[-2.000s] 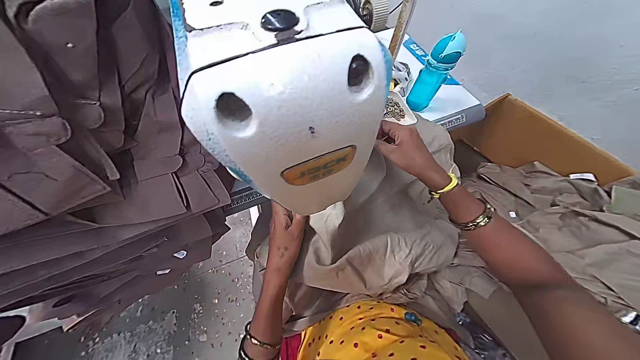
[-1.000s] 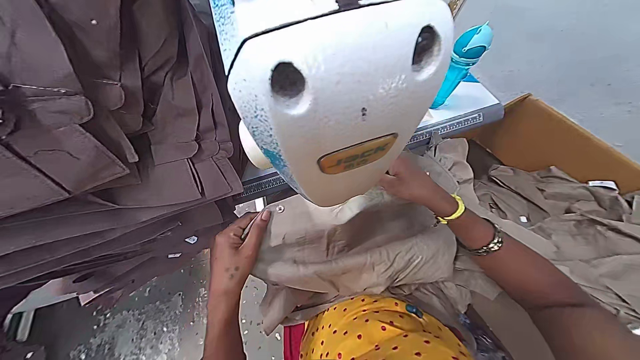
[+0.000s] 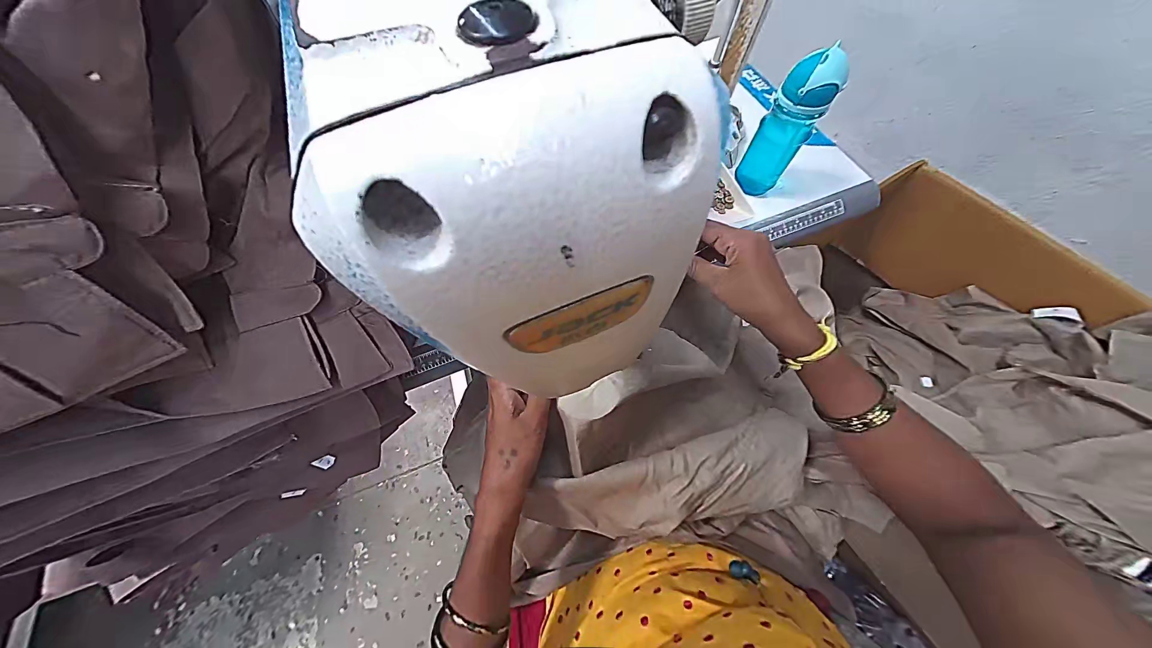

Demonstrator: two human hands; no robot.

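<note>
The white head of a Jack sewing machine (image 3: 522,198) fills the upper middle and hides its needle area. Tan fabric (image 3: 684,441) hangs from beneath it over the lap. My left hand (image 3: 515,441) is at the fabric's left side, its fingertips hidden under the machine head. To the right of the head, my right hand (image 3: 742,274) has bent fingers close together by the machine; whether it grips cloth or a small part cannot be made out. Small round buttons (image 3: 723,198) lie in a light tray just above it.
Dark brown garment pieces (image 3: 261,351) are piled at left. A turquoise bottle (image 3: 778,144) stands on the white table end (image 3: 823,184). At right, a cardboard box (image 3: 981,225) is beside heaped tan garments (image 3: 1017,387). The speckled floor (image 3: 360,540) shows at lower left.
A second ago my left hand was out at the fabric's left edge with its thumb visible; it has moved in under the machine head. My right hand stays beside the head. The view has shifted somewhat.
</note>
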